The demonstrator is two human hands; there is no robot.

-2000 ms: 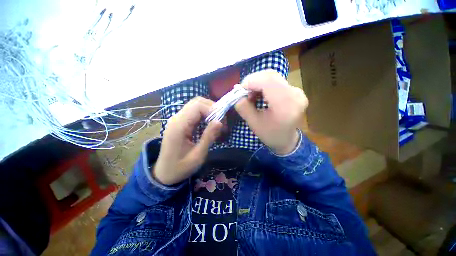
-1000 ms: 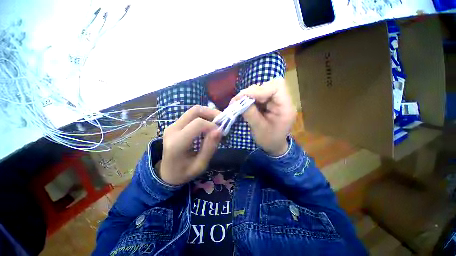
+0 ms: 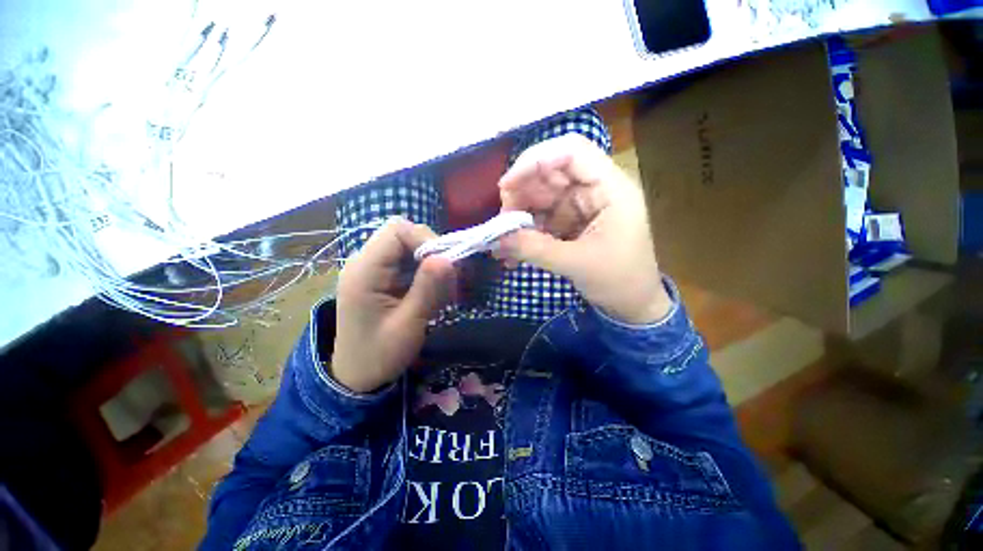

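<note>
A white coiled cable [image 3: 474,238] is held as a narrow flat hank above my lap. My left hand [image 3: 390,301] pinches its left end between thumb and fingers. My right hand [image 3: 587,226] has its thumb at the hank's right end, with the other fingers raised and curled above it. A tangled cable pile [image 3: 102,242] lies on the left of the table, its strands hanging over the edge toward my left hand. Whether a tie is on the hank cannot be told.
The white table [image 3: 356,86] spans the top. A smartphone [image 3: 670,24] lies near its edge, with small scattered pieces [image 3: 792,13] to the right. An open cardboard carton [image 3: 744,194] holds blue and white boxes [image 3: 862,205] at right. A red stool [image 3: 162,414] stands lower left.
The hank has turned flatter and looks narrower. My right hand's fingers have lifted and opened from it, while my left hand keeps its pinch.
</note>
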